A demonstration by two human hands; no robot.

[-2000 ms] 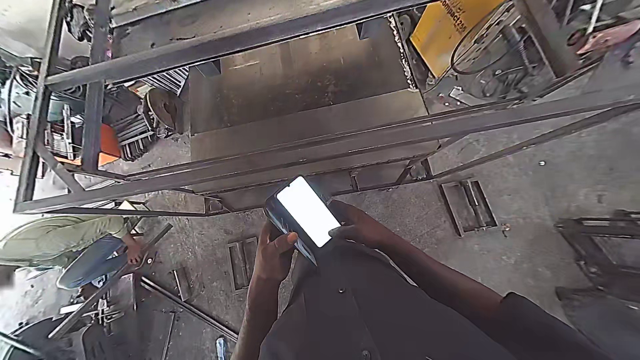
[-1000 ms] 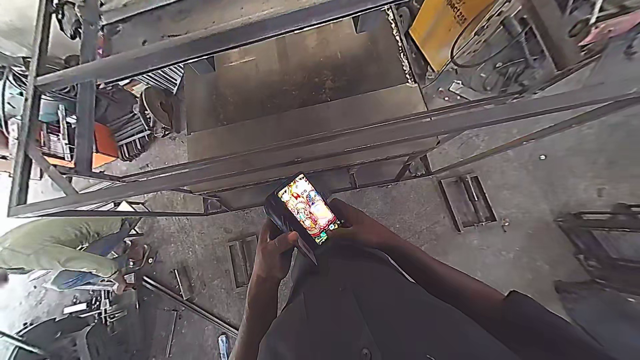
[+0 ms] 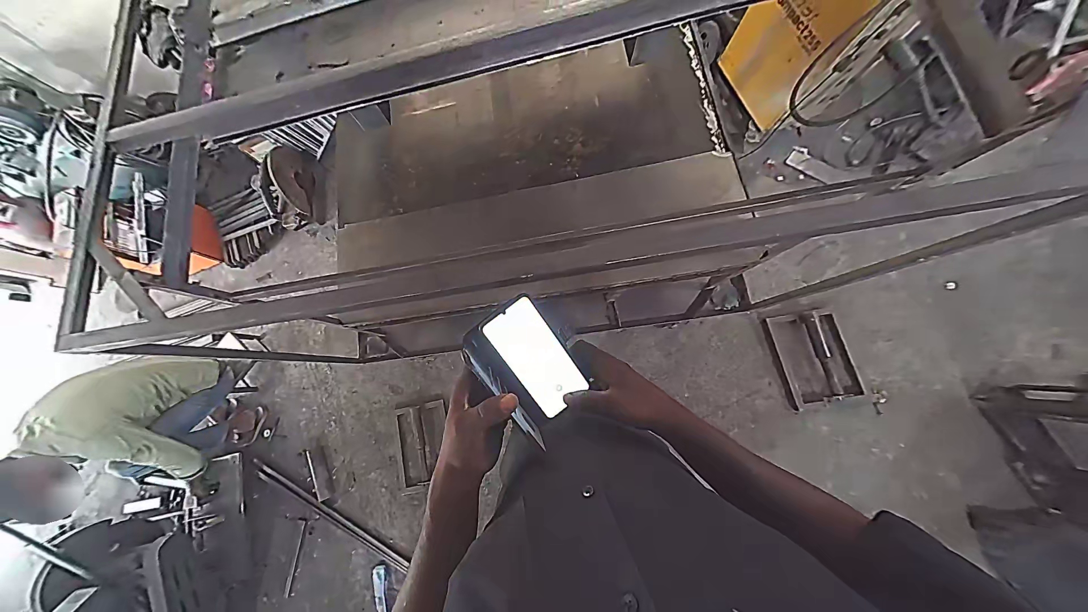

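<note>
A smartphone (image 3: 535, 353) with a bright white screen is held between both hands, in front of my dark buttoned shirt. My left hand (image 3: 480, 421) grips its left side, where a dark flap, perhaps a folding phone case (image 3: 501, 395), hangs open; the thumb lies on this side. My right hand (image 3: 616, 387) holds the lower right edge, its thumb tip at the screen's lower corner. The fingers behind the phone are hidden. Beyond the phone stands a large welded steel frame (image 3: 527, 272) with a flat metal sheet (image 3: 544, 136) inside it.
At the left a person in a green shirt (image 3: 119, 408) bends low over metal parts. Steel bars (image 3: 331, 514) and small rectangular metal frames (image 3: 813, 359) lie on the concrete floor. A yellow machine (image 3: 790, 59) with a cable is at upper right, an orange case (image 3: 204, 242) at left.
The phone screen went from white to a colourful picture and is white again now. Both hands keep their hold on the phone. The person at the left has shifted posture.
</note>
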